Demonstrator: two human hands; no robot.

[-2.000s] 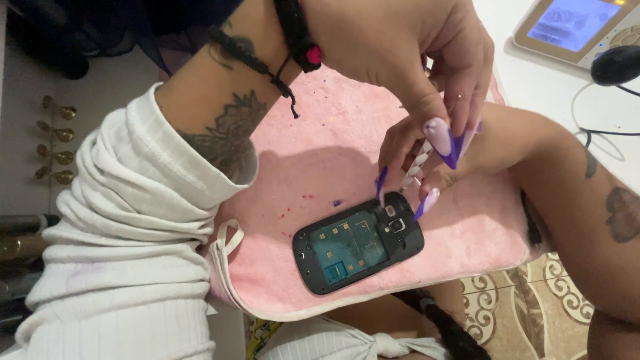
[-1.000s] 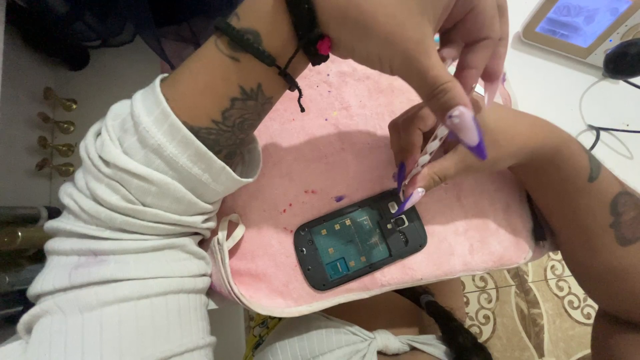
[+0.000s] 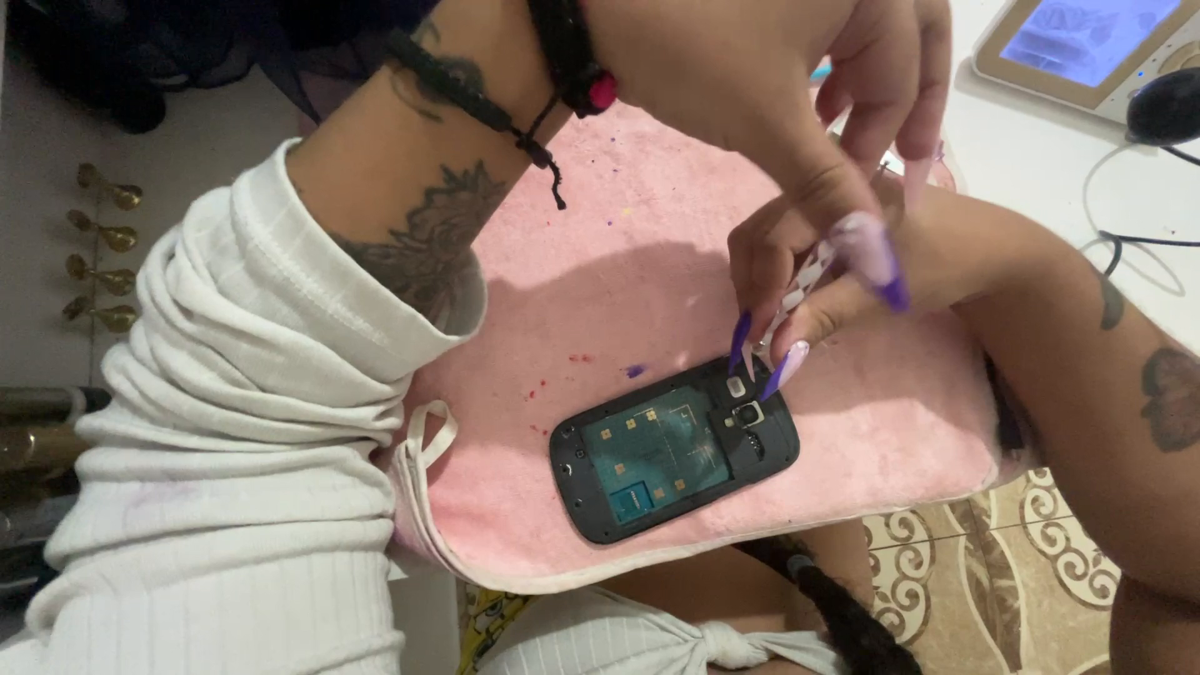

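Note:
A dark phone point(image 3: 677, 450) with its back cover off lies face down on a pink towel-like cloth point(image 3: 881, 441). My right hand point(image 3: 825, 272) pinches a thin white patterned rod-shaped tool point(image 3: 806, 286) between thumb and fingers. The tool slants down to the phone's upper edge, beside the camera; its tip is hidden among long purple-tipped nails. From the upper left my left hand point(image 3: 797, 103) reaches over, its thumb across the tool's upper part. Whether the left fingers hold the tool is hidden.
A device with a lit screen point(image 3: 1087, 37) stands at the upper right, beside a black rounded object point(image 3: 1162, 105) and cables point(image 3: 1116, 234). Gold knob-like pieces point(image 3: 112, 234) are at the left. A white strap loop point(image 3: 433, 436) lies at the cloth's left edge.
My left thumb has shifted slightly to the right since the oldest frame. The fingertips of my right hand have come closer together at the phone's edge. The phone has stayed in place.

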